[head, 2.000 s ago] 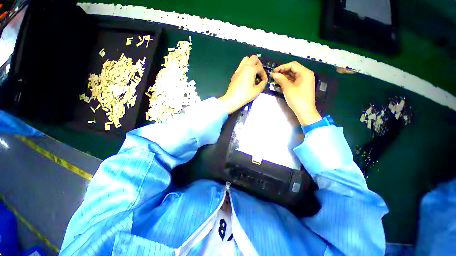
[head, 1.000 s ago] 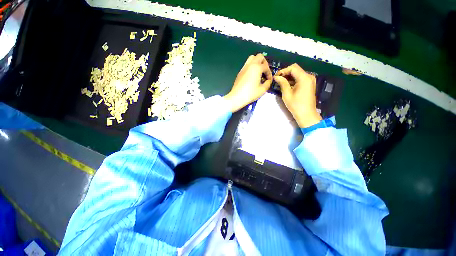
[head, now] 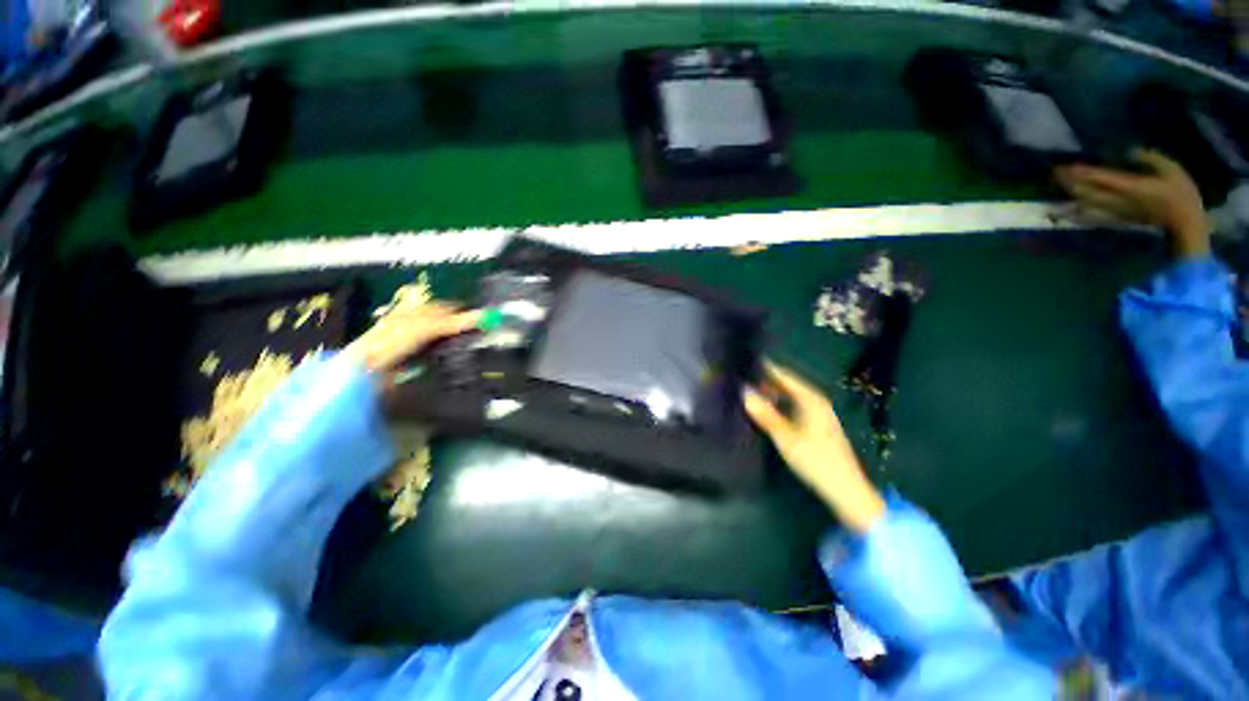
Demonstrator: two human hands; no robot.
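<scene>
The opened tablet (head: 623, 342) lies sideways in front of me on its black carrier (head: 603, 459), slightly blurred. Its grey battery (head: 623, 336) faces up, and its circuit board end (head: 518, 315) with a green patch points left. My left hand (head: 418, 333) holds the carrier's left end, fingers over its edge near the board. My right hand (head: 808, 431) is at the carrier's right end, its thumb and fingers at the edge. It is unclear whether the carrier touches the bench.
A parts tray (head: 343, 308) with a cream heap (head: 240, 404) is at left; another cream heap (head: 408, 479) is partly hidden. Wired parts (head: 870, 301) lie at right. Beyond the white strip (head: 822, 223), the conveyor carries several tablets. Another person's hand (head: 1144, 192) reaches in at right.
The tablet and carrier have turned sideways and moved away from my body. My hands have parted from the circuit board to opposite ends. The view has tilted up, showing more conveyor.
</scene>
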